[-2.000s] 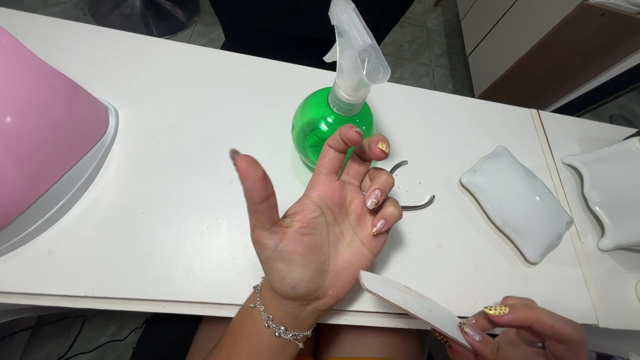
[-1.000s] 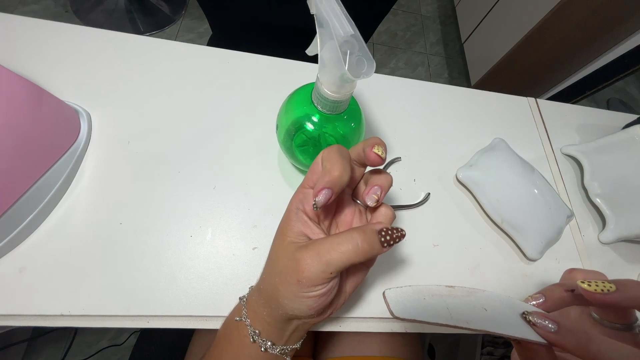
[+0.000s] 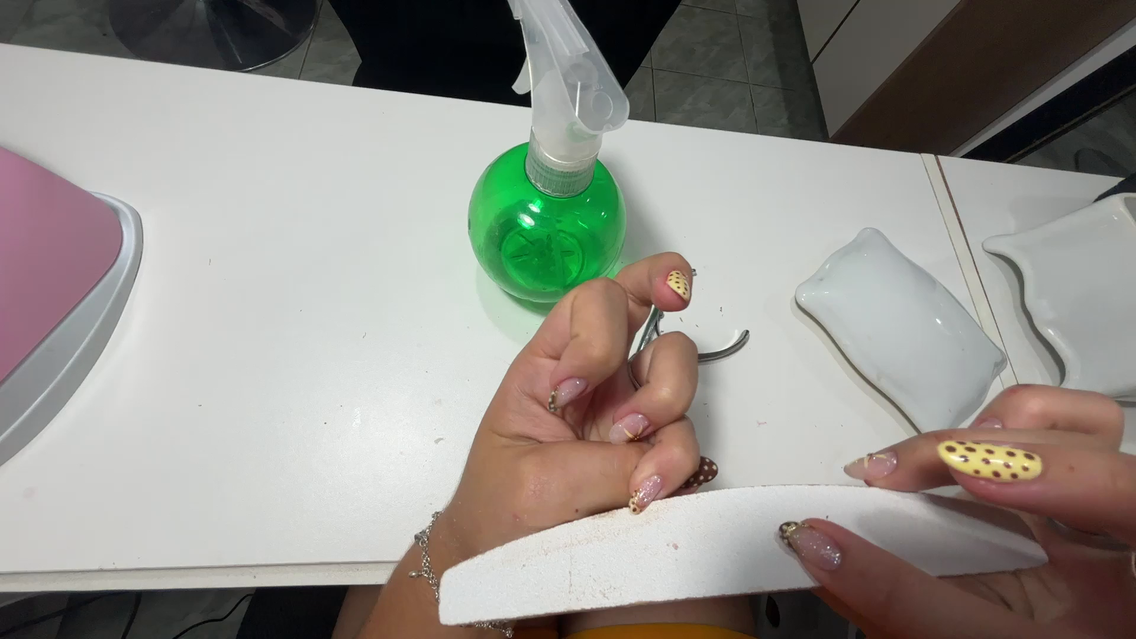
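Note:
My left hand [image 3: 586,408] is turned palm up with its fingers curled and the thumb tucked beneath them; it wears a silver chain bracelet [image 3: 428,555]. Its nails are painted, some dotted, some glittery. Between the thumb and fingers of my right hand [image 3: 985,532] is a white half-moon nail file [image 3: 639,555], whose upper edge lies at the left little finger's nail. Steel cuticle nippers [image 3: 723,351] lie on the table, partly hidden behind the left fingers.
A green spray bottle [image 3: 546,231] with a clear trigger head stands just beyond my left hand. A white ceramic dish [image 3: 901,328] and another white dish [image 3: 1083,293] are at the right. A pink and grey device [image 3: 53,266] occupies the left side of the white table [image 3: 266,355].
The left hand has gone from an open palm to curled fingers, with the thumb folding in under them. The right hand has brought the file up against the left little finger.

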